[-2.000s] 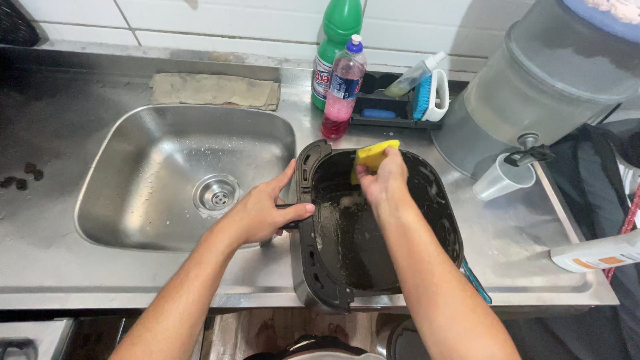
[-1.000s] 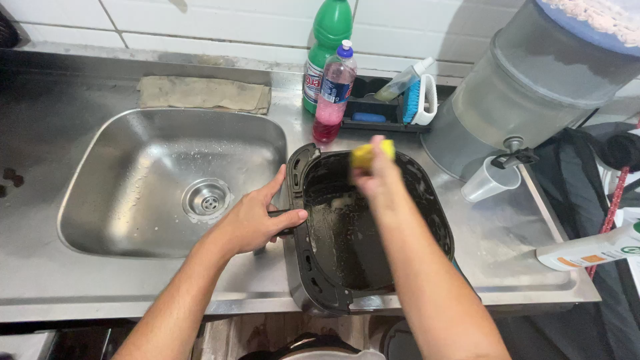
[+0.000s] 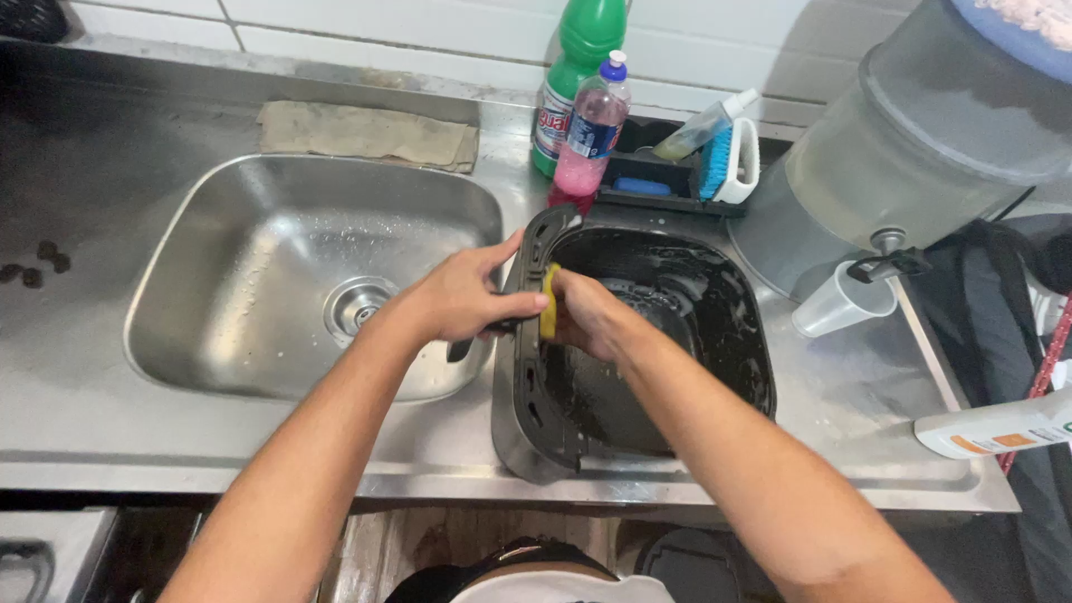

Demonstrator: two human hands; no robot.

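Observation:
A black air fryer basket (image 3: 653,360), wet with suds inside, sits on the steel counter right of the sink. My left hand (image 3: 469,293) grips its handle at the left side, thumb over the rim. My right hand (image 3: 590,314) is inside the basket and holds a yellow sponge (image 3: 549,301) against the inner wall by the handle. The fingertips of my right hand are partly hidden.
The steel sink (image 3: 285,276) lies left, a folded cloth (image 3: 368,134) behind it. A green bottle (image 3: 586,50), a pink liquid bottle (image 3: 590,134) and a black caddy (image 3: 645,176) with a brush (image 3: 733,163) stand behind. A plastic cup (image 3: 842,301) hangs under the grey container's tap (image 3: 889,251).
My right hand has moved with the yellow sponge from the basket's back wall to its left wall, beside the handle. My left hand stays on the handle.

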